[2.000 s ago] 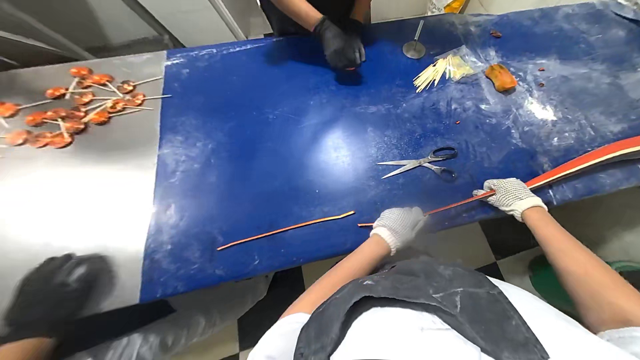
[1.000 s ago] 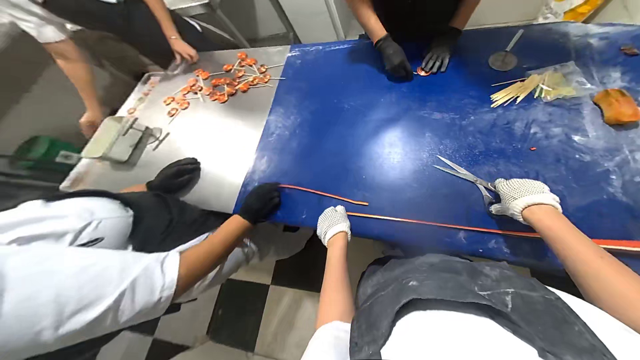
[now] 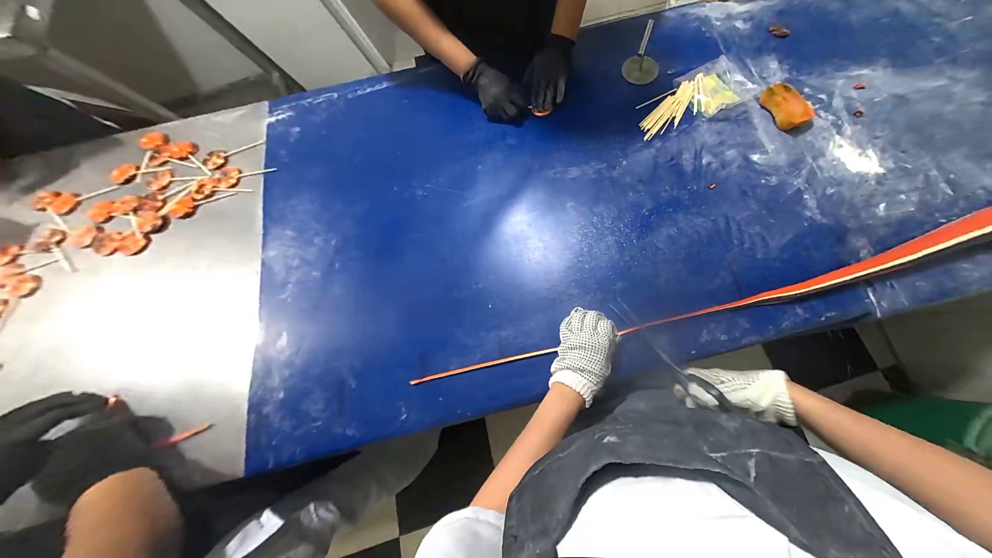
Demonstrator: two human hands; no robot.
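My left hand, in a white dotted knit glove, is closed over a thin red and yellow candy rope near the table's front edge. The rope's free end lies to the left; to the right it widens into a thick red, cream and dark striped strip. My right hand, gloved alike, holds a pair of scissors by the handles at the table edge. The blurred blades point up and left, toward the rope just right of my left hand. Whether they touch it, I cannot tell.
Orange lollipops lie on the metal surface at left, where a co-worker's black-gloved hands hold a red piece. Across the blue table, another person's gloved hands work a small piece. Sticks, a round metal tool and an orange lump lie beyond.
The scissors, lying on the table two seconds ago, are in my right hand, now nearer my body. The co-worker's black-gloved hand at left has left the blue table. The view has shifted.
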